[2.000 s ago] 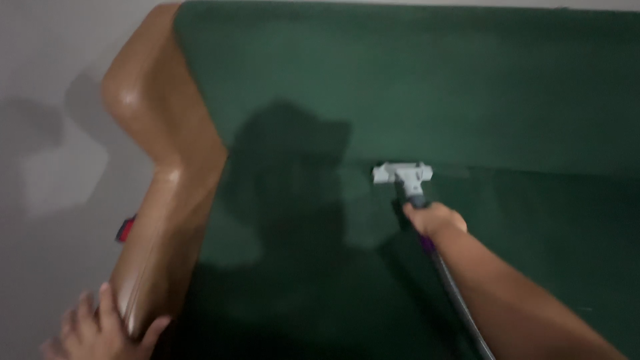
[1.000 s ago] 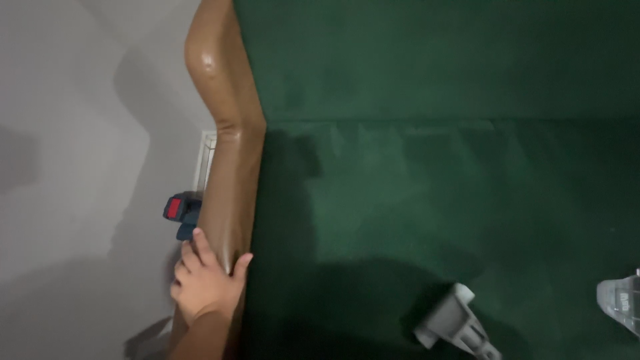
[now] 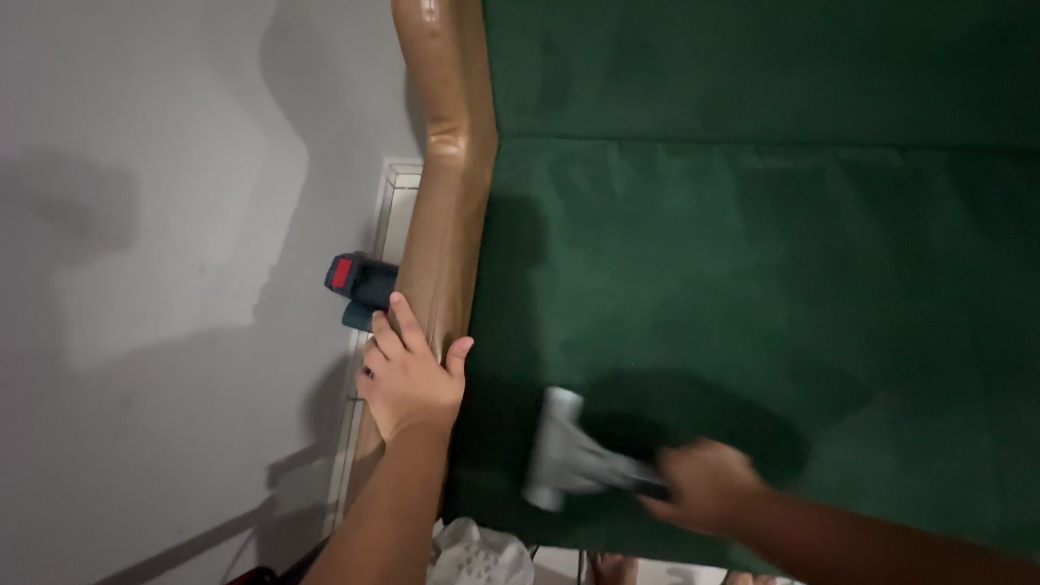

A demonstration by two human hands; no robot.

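Observation:
My left hand (image 3: 413,378) rests with spread fingers on the tan leather-like armrest (image 3: 443,236) of a sofa. In my right hand (image 3: 711,487) is the neck of a grey vacuum cleaner nozzle (image 3: 561,451), blurred by motion. The nozzle's wide head is over the front left part of the green fabric seat (image 3: 691,268), a little right of the armrest. Whether its mouth touches the fabric cannot be told. A seam divides the seat from the green backrest (image 3: 772,65).
A grey wall (image 3: 162,244) stands left of the armrest. Between them a dark blue object with a red patch (image 3: 366,280) sticks out. White patterned cloth (image 3: 481,556) lies below the seat's front edge, near someone's feet (image 3: 613,567).
The nozzle has moved from near the backrest seam to the front left of the seat. My left hand stays on the armrest. The view has shifted left and downward.

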